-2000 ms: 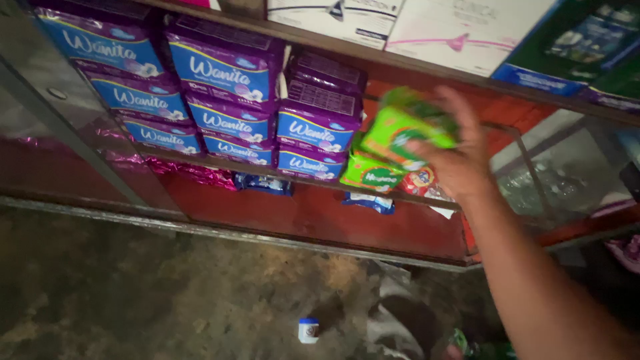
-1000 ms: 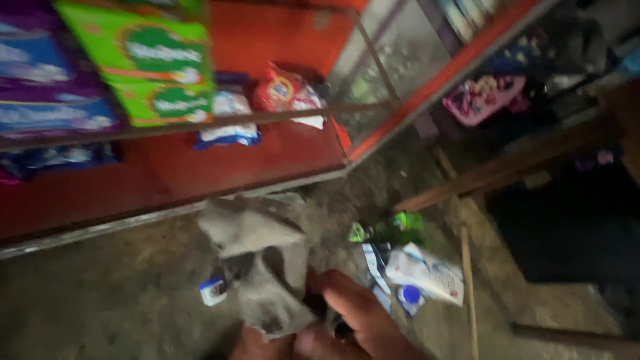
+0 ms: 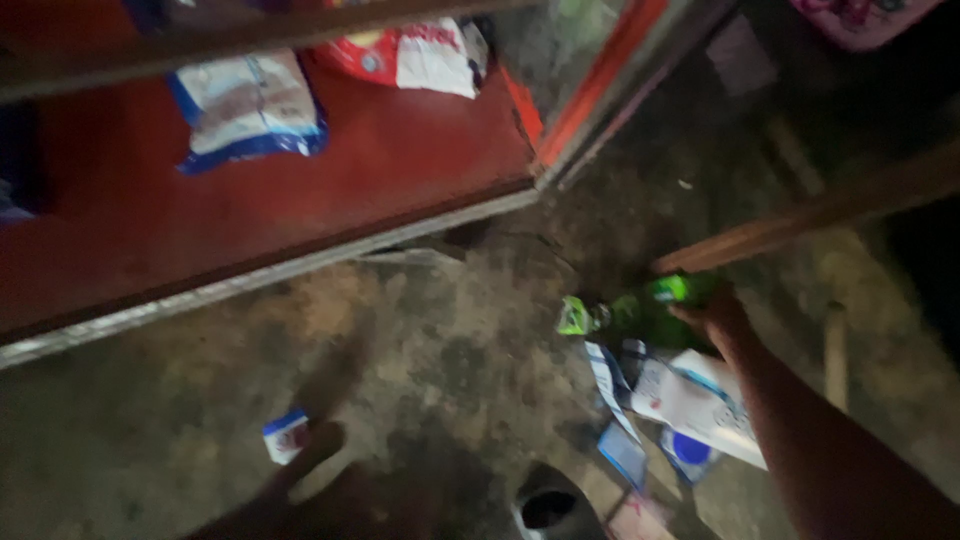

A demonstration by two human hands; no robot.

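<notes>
At the right, my right hand (image 3: pixel 716 304) reaches down to the floor and grips a green packet (image 3: pixel 679 289). Beside it lies another green wrapper (image 3: pixel 576 316), and just below are a white packet (image 3: pixel 697 405), a blue-and-white strip (image 3: pixel 611 386) and a round blue lid (image 3: pixel 690 448). My left hand (image 3: pixel 319 446), dark and blurred at the lower left, has its fingers apart close to a small white tub with a blue lid (image 3: pixel 286 436). Whether the fingers touch the tub is unclear.
The red bottom shelf (image 3: pixel 360 165) of a cabinet holds a blue-and-white packet (image 3: pixel 251 105) and a red-and-white packet (image 3: pixel 409 56). A wooden bar (image 3: pixel 810 214) crosses the right side. A dark, hollow object (image 3: pixel 551 506) is at the bottom edge.
The grey cloth seen in front of my hands a second ago is out of view. My hands have moved apart, the right one to the green packet on the floor. The view has shifted lower and rightward.
</notes>
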